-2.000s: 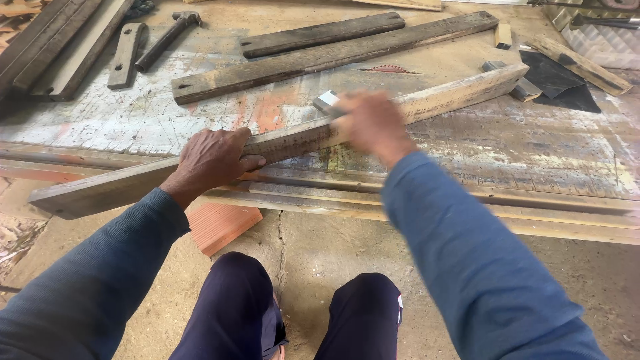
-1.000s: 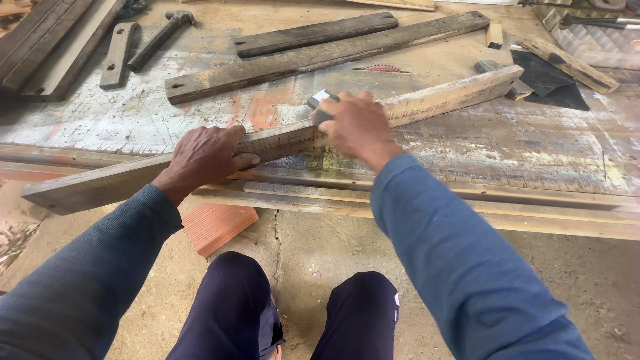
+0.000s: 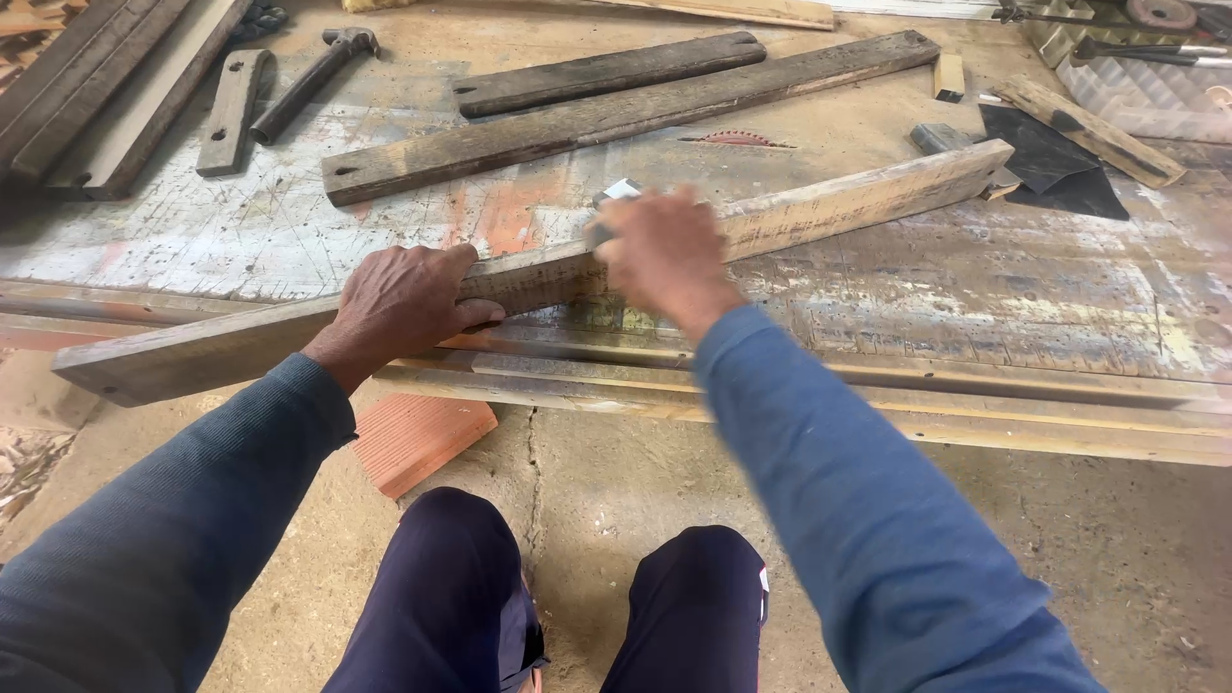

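Note:
A long weathered wooden board point(image 3: 857, 207) lies slantwise over the front edge of the workbench, its left end jutting past the edge. My left hand point(image 3: 399, 303) grips this board left of its middle, fingers over the top edge. On the upper edge, right of that, my right hand point(image 3: 669, 250) is closed around a small dark block with a pale top point(image 3: 616, 192); the hand is blurred and hides most of the block. The board's far right end rests close to a grey block point(image 3: 938, 138) and a black sheet point(image 3: 1054, 159).
Behind the board lie two dark wooden bars point(image 3: 616, 115), point(image 3: 606, 72). A hammer point(image 3: 313, 87) and a short holed wooden piece point(image 3: 231, 111) are at the upper left, beside stacked boards point(image 3: 87, 82). A ribbed brick point(image 3: 423, 438) sits on the floor below the bench edge.
My right hand with the small block has shifted slightly along the board's top edge between frames. My left hand keeps its grip at about the same place on the board.

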